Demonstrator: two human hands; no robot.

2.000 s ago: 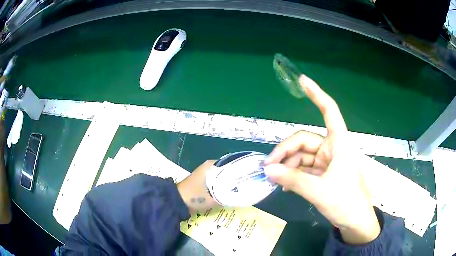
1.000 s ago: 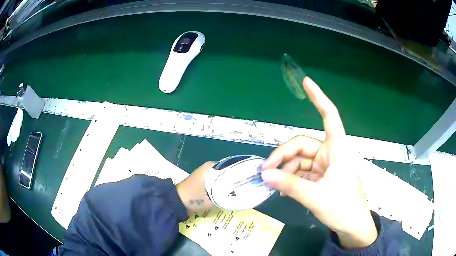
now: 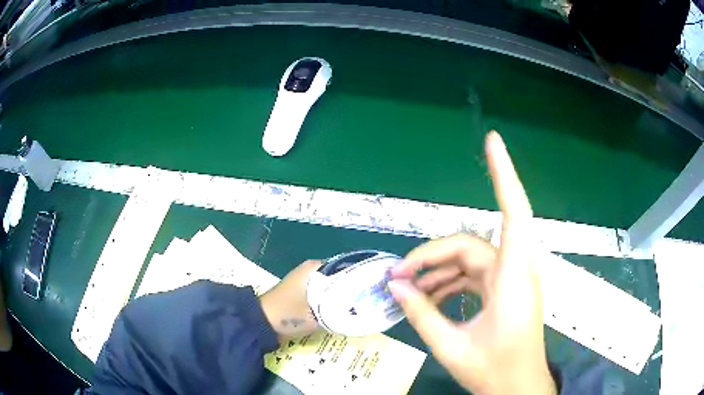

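A white handheld device (image 3: 357,297) with a dark panel is held by my left hand (image 3: 292,301), its wide rounded head facing up; most of the fingers are hidden behind it. My right hand (image 3: 482,285) pinches a small bluish film tab (image 3: 388,287) at the device's white face with thumb and finger. Its index finger points up. A faint clear film (image 3: 475,112) shows near that fingertip, hard to see over the green belt. A yellow label sheet (image 3: 347,362) with rows of black print lies under the device.
Another white device (image 3: 296,108) lies on the green belt (image 3: 193,116) behind the scuffed white rail (image 3: 309,203). More label sheets lie left (image 3: 204,258) and right (image 3: 598,312). A black phone (image 3: 38,254) and a white scrap (image 3: 15,202) lie at far left.
The device on the belt has moved right. The held device and my hands sit slightly lower and further left. The film near my raised fingertip now looks much fainter.
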